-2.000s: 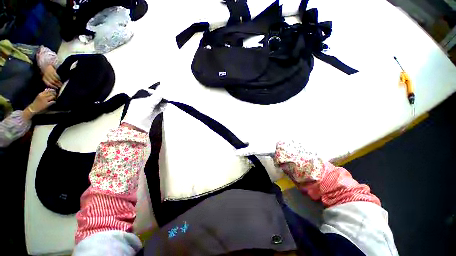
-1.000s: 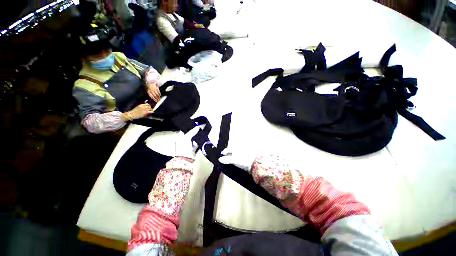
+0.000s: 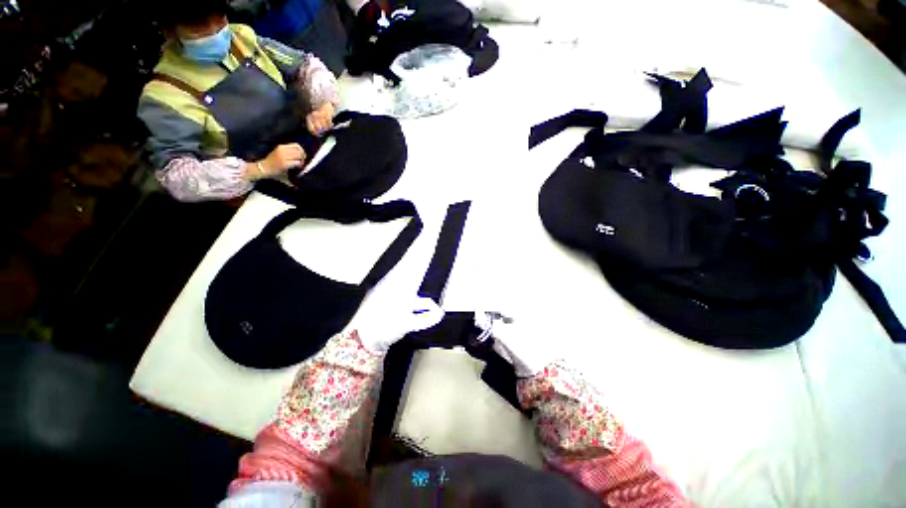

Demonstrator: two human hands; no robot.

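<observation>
My left hand (image 3: 402, 319), in a white glove, grips a black fabric strap (image 3: 449, 253) whose free end points up and away over the table. My right hand (image 3: 507, 337), also gloved, holds the strap at a silvery ring (image 3: 484, 327), a short way to the right. The strap spans between both hands. Its two sides run down toward my body, where the bag is mostly hidden at the lower edge. A black crescent bag (image 3: 278, 308) with a small pale label lies flat to the left of my hands.
Stacked black bags (image 3: 685, 228) with loose strap tails and rings lie on the white table (image 3: 596, 397) at right. A masked person (image 3: 233, 109) at upper left handles a black bag (image 3: 363, 159). Crumpled clear plastic (image 3: 429, 79) lies beyond, beside more black bags.
My hands have come together from far apart, and my right hand now holds the strap at the ring. The view has shifted toward the left, showing the masked person.
</observation>
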